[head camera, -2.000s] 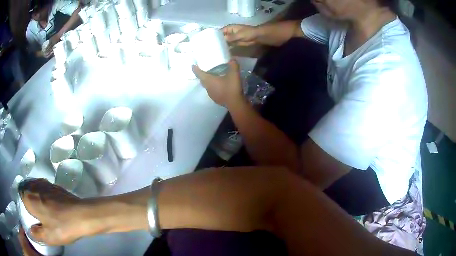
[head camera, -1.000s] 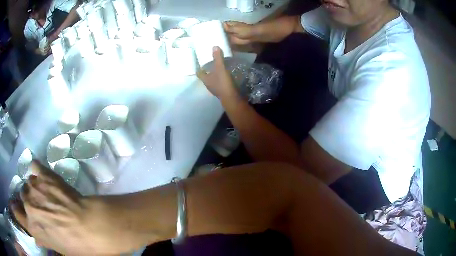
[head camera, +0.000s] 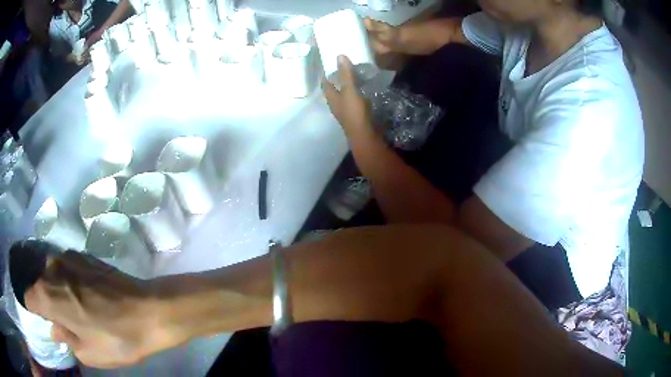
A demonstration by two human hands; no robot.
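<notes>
My right hand reaches in from the lower right to the far left. Its fingers are closed around a white housing, which shows below them near the lower-left edge. The hand hides much of the housing, and its fingertips are dark and blurred. A silver-coloured bangle is on my right forearm. Only a dim, skin-coloured sliver shows under the housing at the picture's edge. It may be my left hand, but its grip cannot be made out.
Several open-topped white housings stand on the white table beyond my hand. A dark strip lies right of them. More housings stand at the back. A person in a white T-shirt holds another housing, with crumpled clear film nearby.
My right hand first moved up over the held housing, then back down and left, with the housing showing below it again. The neighbour's housing is more upright. The view has shifted slightly.
</notes>
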